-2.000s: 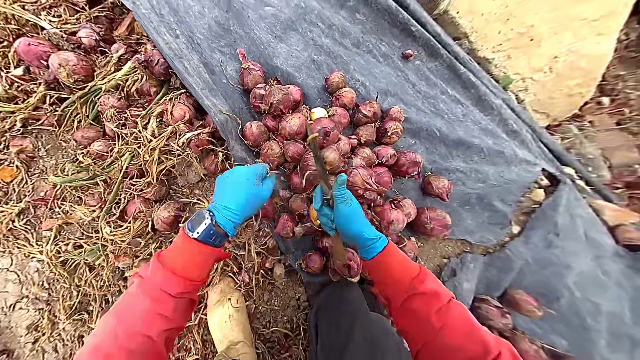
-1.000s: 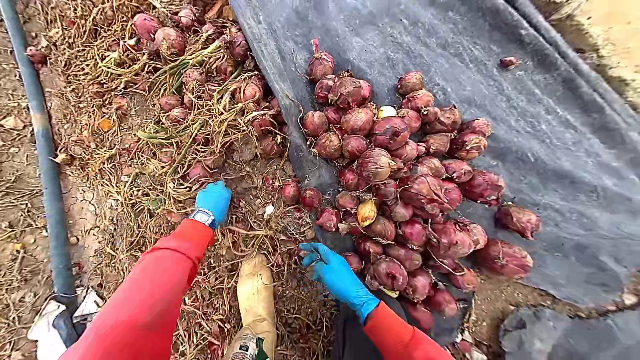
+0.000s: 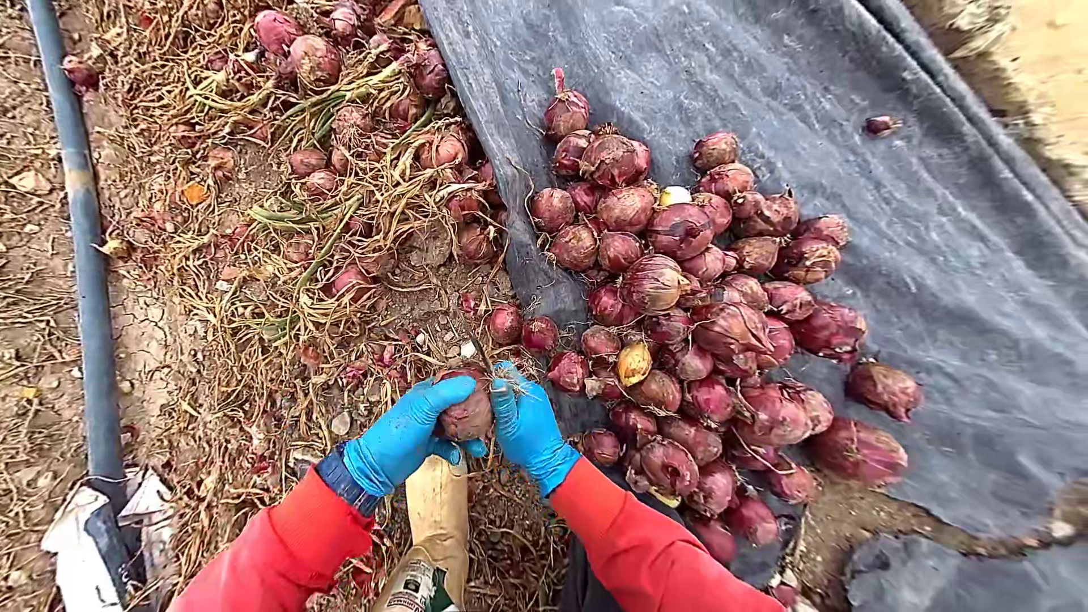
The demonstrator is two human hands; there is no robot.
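Observation:
My left hand (image 3: 414,431), in a blue glove with a watch at the wrist, holds a red onion (image 3: 467,414) low in the middle of the view. Close against the onion's right side is my right hand (image 3: 529,422), also gloved, gripping a thin dark blade (image 3: 481,350) that points up; its handle is hidden in the fingers. Dry roots show between the blade and the right fingers. To the right, a heap of red onions (image 3: 731,327) lies on a grey sheet (image 3: 926,255), with one yellowish onion (image 3: 634,364) among them.
More onions with dry tops (image 3: 353,127) lie on the soil at upper left. A grey pipe (image 3: 83,221) runs down the left side to a torn white wrapping (image 3: 78,540). My tan boot (image 3: 437,518) stands below my hands. A pale rock (image 3: 1028,68) is at the upper right.
My left hand, near the loose onions on the ground one second ago, has come back toward my right hand and now holds an onion. The two hands have drawn together.

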